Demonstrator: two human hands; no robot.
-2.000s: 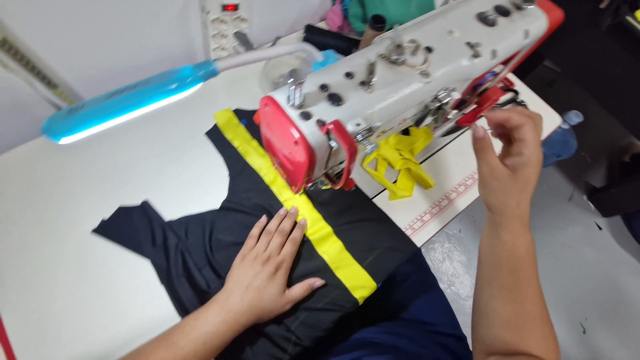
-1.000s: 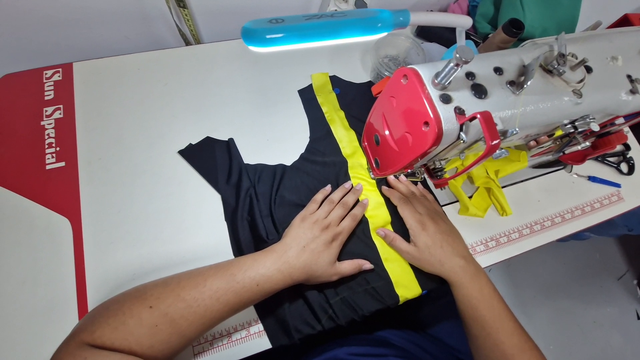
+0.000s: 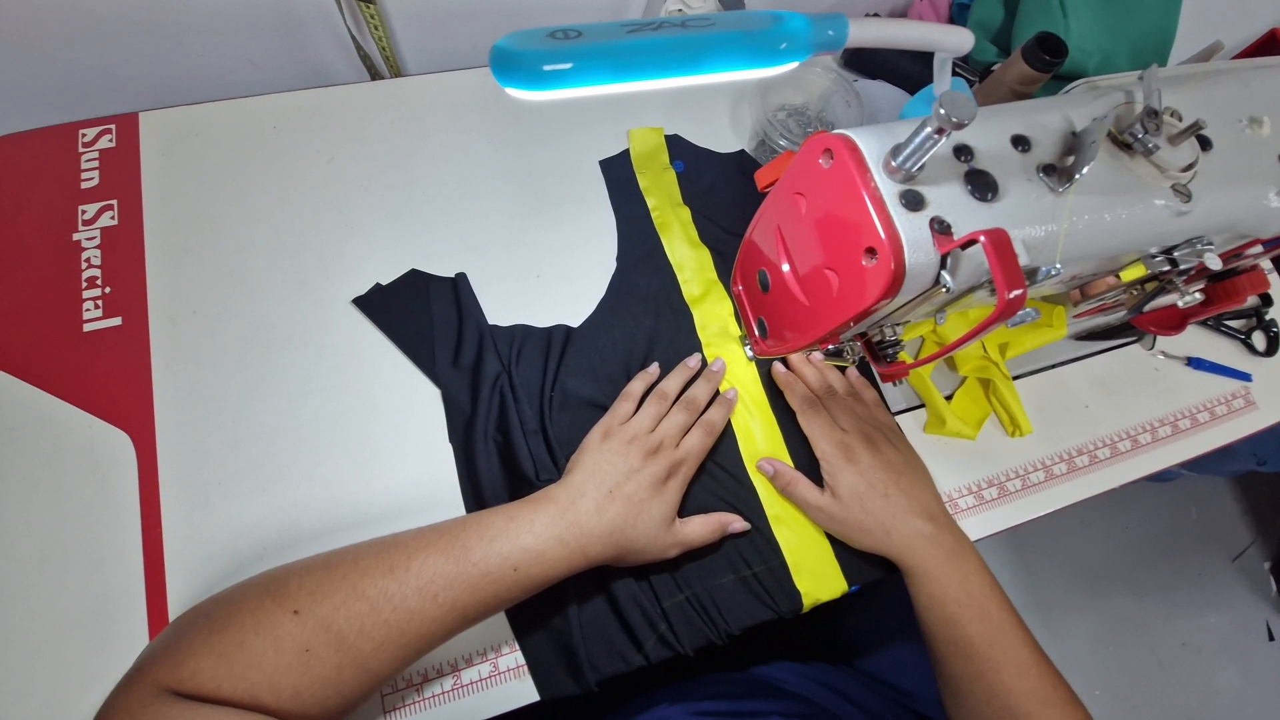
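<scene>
Black fabric point(image 3: 560, 390) lies on the sewing table with a long yellow fabric strip point(image 3: 690, 255) running down it, passing beside the needle area of a white and red industrial sewing machine point(image 3: 1080, 160). My left hand point(image 3: 655, 465) rests flat on the black fabric, its fingertips at the strip's left edge. On the other side of the strip, my right hand point(image 3: 855, 460) presses down, fingers at the machine's foot area and thumb on the yellow. The presser foot is mostly hidden by the machine head. A loose bundle of yellow strip point(image 3: 985, 385) lies right of the head.
A blue lamp point(image 3: 665, 50) shines above the table point(image 3: 300, 250). Behind the machine head stands a clear container of small metal items point(image 3: 805, 110). Black-handled scissors point(image 3: 1245, 330) and a blue-handled tool point(image 3: 1218, 369) lie at the right, near a printed ruler point(image 3: 1100, 450).
Two seconds ago my right hand was raised at the machine's right side; it has come down onto the fabric beside the strip. My left hand remains on the fabric. The view has turned.
</scene>
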